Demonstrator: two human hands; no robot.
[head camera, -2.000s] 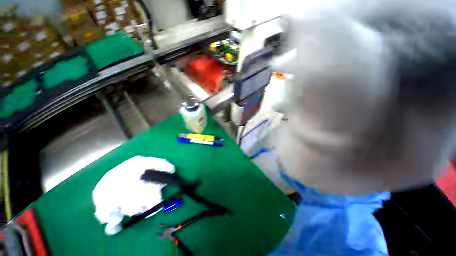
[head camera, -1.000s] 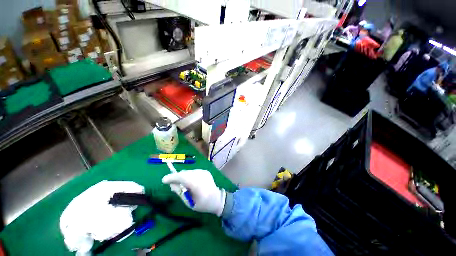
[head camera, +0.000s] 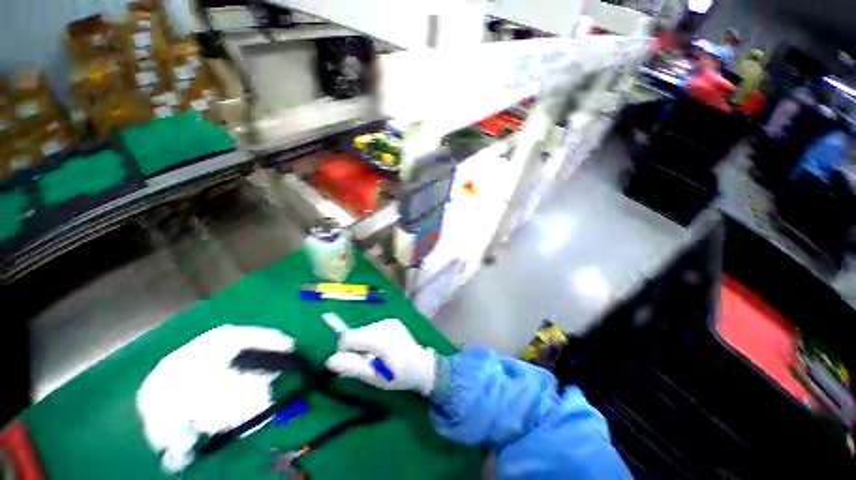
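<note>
My right hand (head camera: 389, 356), in a white glove and blue sleeve, holds a white marker pen with a blue end (head camera: 381, 367) above the green bench mat (head camera: 253, 298). My left hand is not in view. Left of my right hand lies a crumpled white cloth (head camera: 202, 384) with a black brush (head camera: 265, 360) on it. Side cutters (head camera: 291, 459) lie at the bottom. Blue and yellow spare markers (head camera: 341, 292) lie by a pale bottle (head camera: 328, 253). The frame is blurred.
A black bin (head camera: 657, 347) with red lining stands at the right. The conveyor line with green sheets (head camera: 175, 141) runs at the left. A board (head camera: 377, 148) sits near a red sheet. White machines stand ahead. Blurred people are at the far right. A red edge shows bottom left.
My right hand with the marker came into view after the first frame. Since the second frame, the view has shifted slightly and the marker's tilt has changed. The blurred head covering on the right is gone.
</note>
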